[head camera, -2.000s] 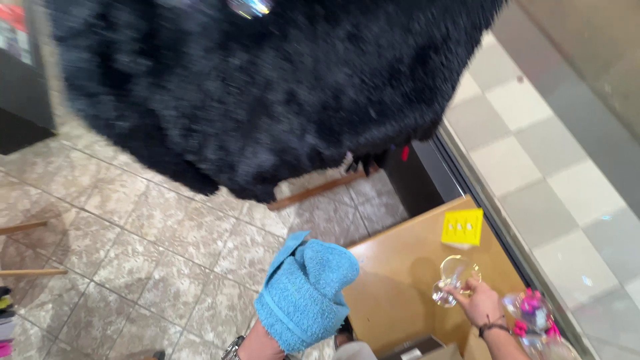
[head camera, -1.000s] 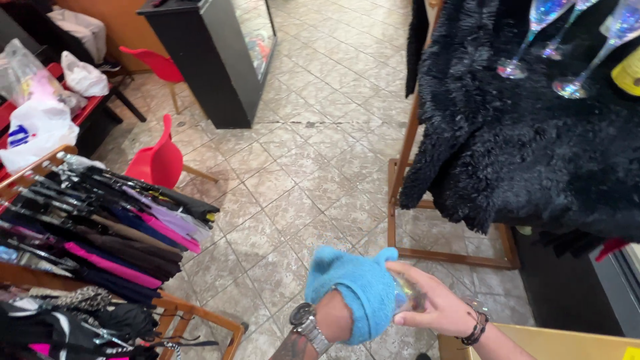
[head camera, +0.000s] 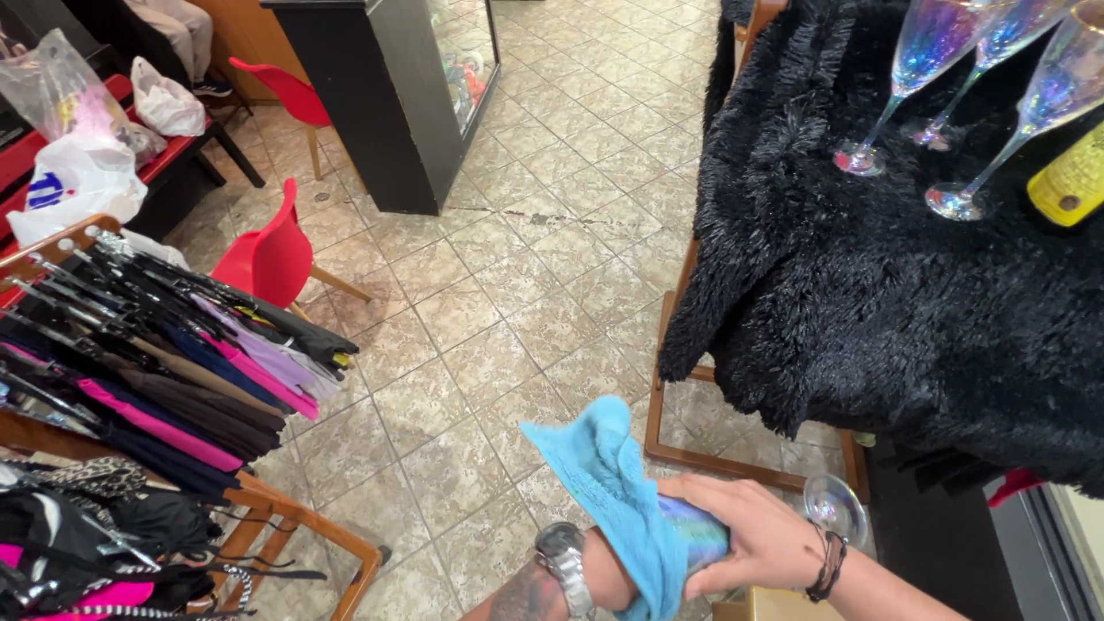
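My left hand (head camera: 611, 571) is mostly covered by a light blue cloth (head camera: 608, 474), which drapes over it and against the bowl of an iridescent glass (head camera: 700, 536). Around the bowl is my right hand (head camera: 759, 530); a clear round foot (head camera: 835, 511) shows just behind its wrist, while the stem is hidden. My left fingers are out of sight under the cloth. Several iridescent flute glasses (head camera: 987, 164) stand on a black furry cover (head camera: 862, 302) at the upper right, beside a yellow object (head camera: 1069, 177) bearing writing.
Hanging garments (head camera: 172, 371) on a wooden rack line the left side. Red chairs (head camera: 274, 250), a black display case (head camera: 371, 95) and plastic bags (head camera: 82, 185) on a bench lie beyond. A seated person's legs (head camera: 177, 34) show at the top left. Below my right hand is a cardboard box edge (head camera: 776, 604).
Two seconds ago my right hand was over the wooden surface with a clear glass, apart from the cloth-covered left hand. Now both hands are together at the glass. The view has swung considerably.
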